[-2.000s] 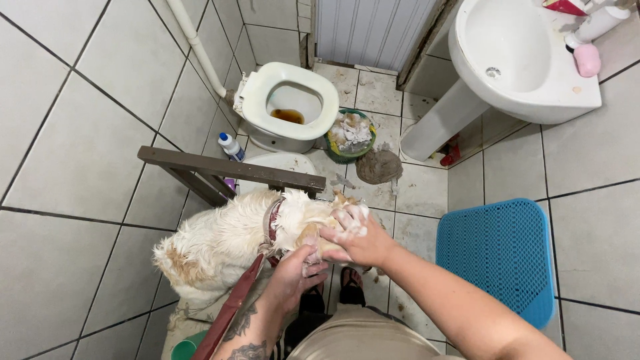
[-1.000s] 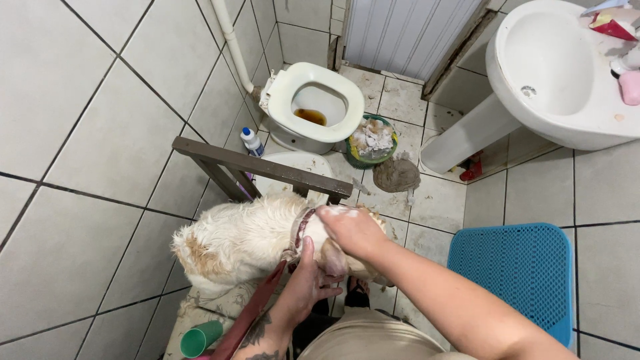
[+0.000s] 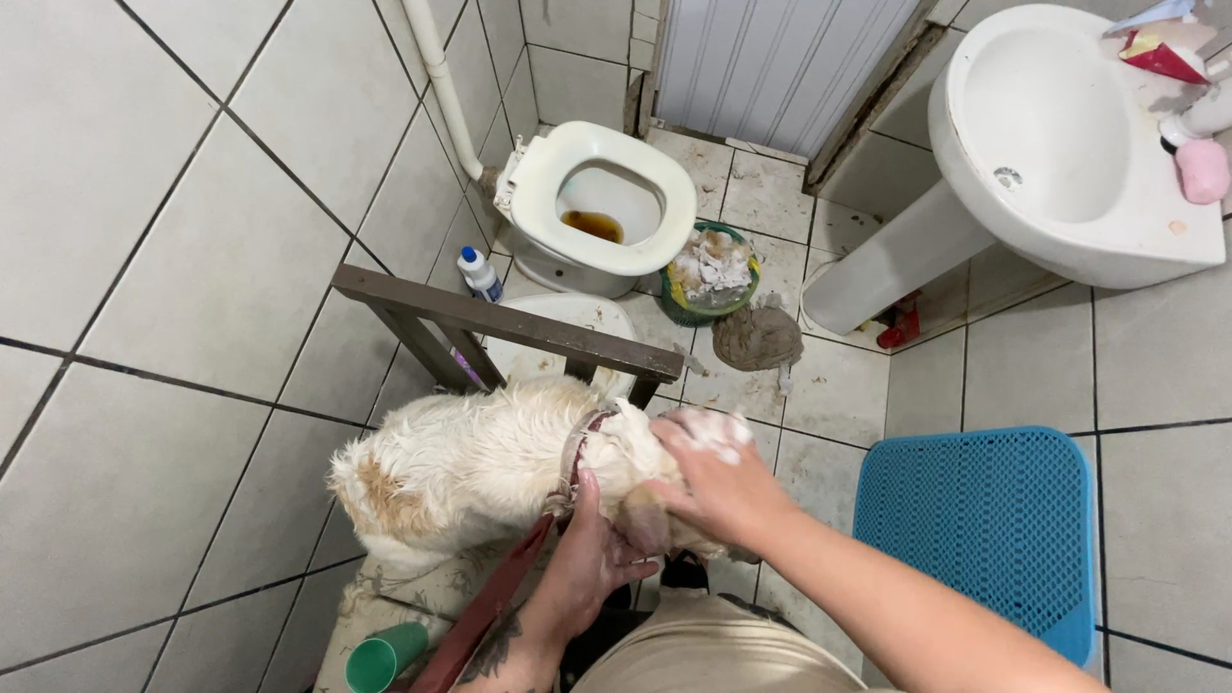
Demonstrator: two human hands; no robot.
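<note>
A wet white dog with tan patches [image 3: 481, 457] stands across the lower middle, a dark red collar [image 3: 580, 448] round its neck. From the collar a red leash [image 3: 486, 606] runs down to the lower left. My left hand [image 3: 589, 558] is at the near side of the neck and ear, its thumb by the collar and its fingers apart. My right hand [image 3: 712, 472], with white lather on its back, lies spread on the dog's head. Suds whiten the fur there. The dog's face is mostly hidden.
A brown metal frame [image 3: 510, 322] stands just beyond the dog. Behind it are a toilet [image 3: 602, 207], a bottle with a blue cap [image 3: 479, 274], a full waste basket [image 3: 710, 274] and a grey-brown cloth [image 3: 757, 335]. A sink [image 3: 1049, 125], blue plastic seat [image 3: 977, 529] and green cup [image 3: 385, 657] surround the area.
My right hand has opened out over the dog's head; a second ago its fingers were curled near the collar. White lather now shows on its back. My left hand stays low by the neck.
</note>
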